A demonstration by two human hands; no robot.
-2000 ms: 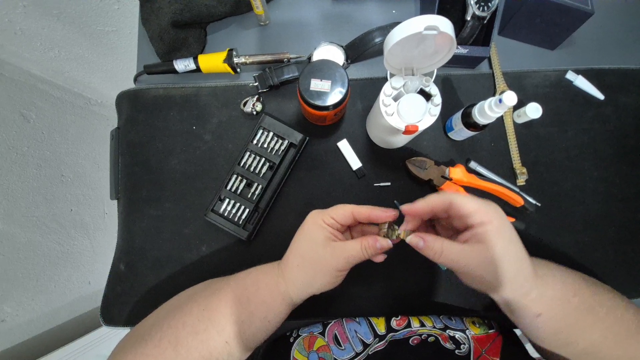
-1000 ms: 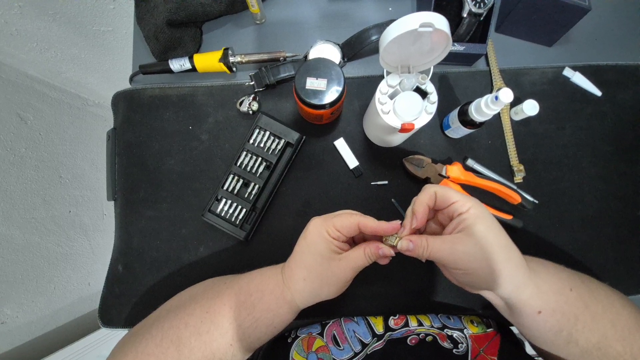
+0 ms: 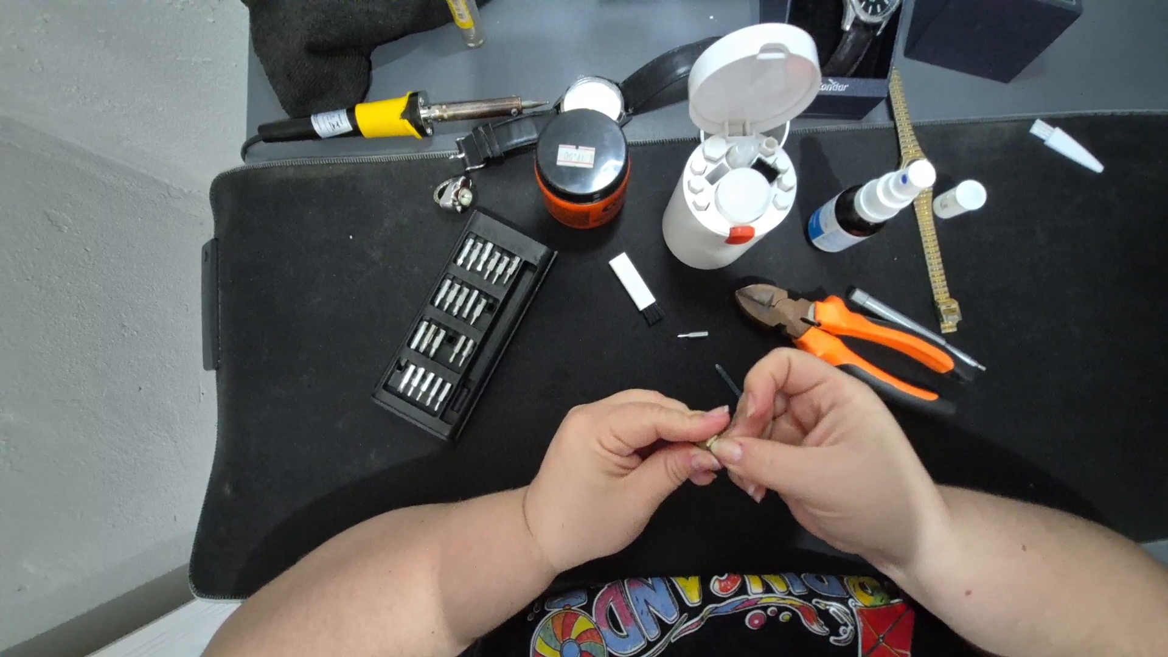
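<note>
Between its thumb and index finger, my left hand (image 3: 630,465) pinches a small gold-coloured metal piece (image 3: 711,442), mostly hidden by the fingertips. My right hand (image 3: 812,447) grips the same piece from the other side, so the fingertips of both hands nearly meet. A thin dark rod (image 3: 727,380) shows just beyond the right fingers; its lower end is hidden. Past the hands lie a small metal screwdriver bit (image 3: 693,335) and a white brush with black bristles (image 3: 633,281). Combination pliers with orange handles (image 3: 830,328) lie just beyond my right hand.
On the black mat (image 3: 301,383) are a bit case (image 3: 464,324), an orange jar with a black lid (image 3: 582,173), a white container with a raised lid (image 3: 730,210), a spray bottle (image 3: 849,217), a gold watch bracelet (image 3: 929,246) and a metal tool (image 3: 912,326). A soldering iron (image 3: 383,119) lies behind.
The small gold-coloured piece showed more between the fingers before; now the fingertips cover most of it. Both hands stay in nearly the same place.
</note>
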